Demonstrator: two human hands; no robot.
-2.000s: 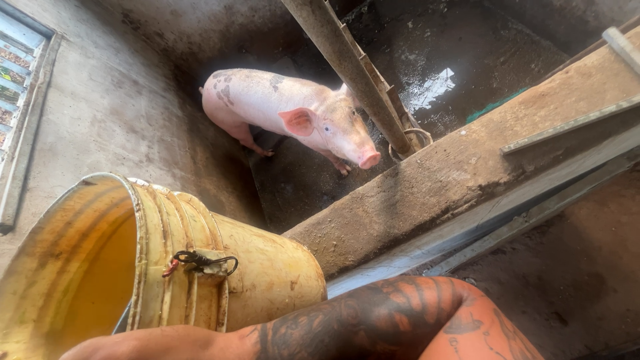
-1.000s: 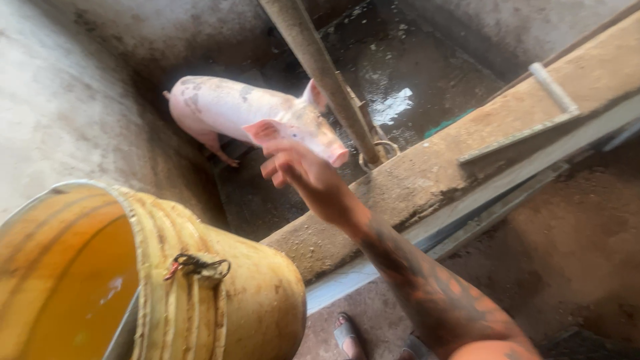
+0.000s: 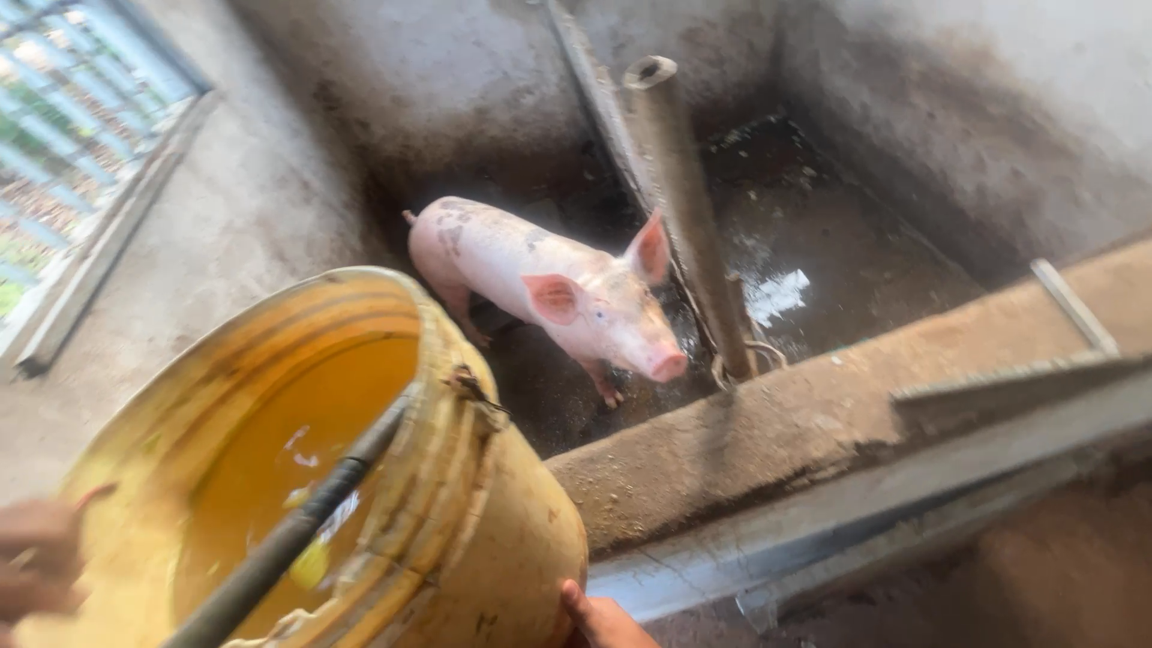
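A worn yellow plastic bucket (image 3: 513, 531) is tilted, its mouth towards me, with yellowish liquid inside. A dark rod (image 3: 297, 522) crosses its mouth; whether it is the bucket's handle I cannot tell. My right hand (image 3: 607, 621) is at the bottom edge, its thumb and fingers against the lower side of the bucket; part of it is hidden. Blurred at the left edge, my left hand (image 3: 36, 558) is beside the far rim, near a small reddish piece; its grip is unclear. A pink pig (image 3: 540, 270) with dark patches stands beyond the bucket, its snout facing this way.
A low concrete wall (image 3: 774, 432) runs between me and the pen. An upright pole (image 3: 693, 216) rises by the pig, with a ring at its foot. The pen floor (image 3: 837, 243) looks wet. A barred window (image 3: 72, 135) is at upper left, and a metal bar (image 3: 1008, 378) lies on the wall.
My right hand, raised in front of the pig one second ago, is now down at the bucket. My left hand has come into view. More of the bucket's inside shows.
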